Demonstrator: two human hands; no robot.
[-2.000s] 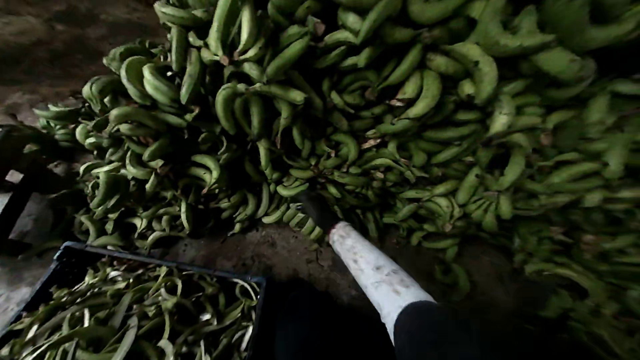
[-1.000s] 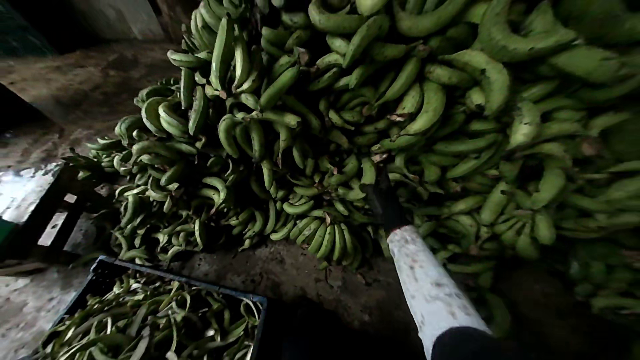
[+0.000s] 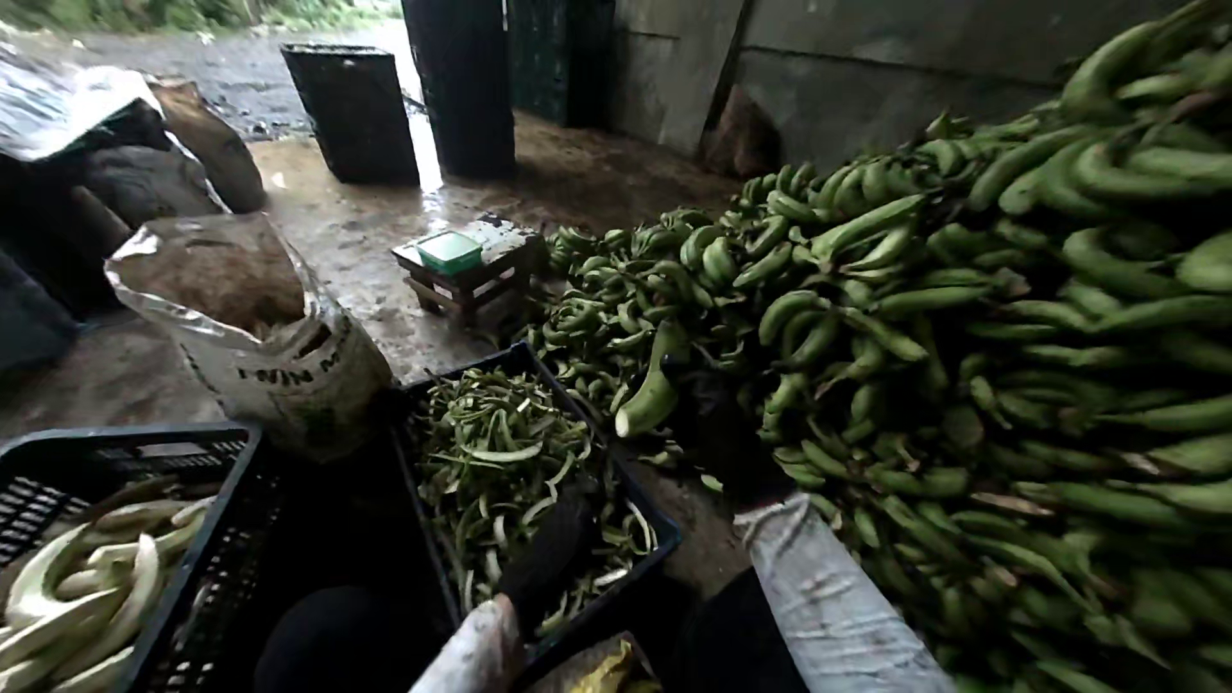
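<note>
My right hand [image 3: 712,414], in a dark glove below a whitish sleeve, holds a green plantain [image 3: 652,390] whose lower end shows a pale cut. Dark-gloved, my left hand [image 3: 553,549] is over a dark plastic crate [image 3: 664,544] of green peel strips [image 3: 500,443]; its fingers are too dark to make out. A large heap of green plantains [image 3: 866,337] rises behind and to the right of my right hand. At the lower left, a second crate [image 3: 245,448] holds peeled, pale plantains [image 3: 106,587].
An open woven sack [image 3: 289,385] stands beyond the crates. Behind it are a low wooden stand [image 3: 462,298] with a green plastic container [image 3: 449,252], and a dark bin [image 3: 351,115] on the wet floor. A yellow item [image 3: 611,669] lies at the bottom edge.
My right hand, earlier reaching into the heap, now holds a plantain nearer the peel crate. My left hand has come into view. The view has swung left and up.
</note>
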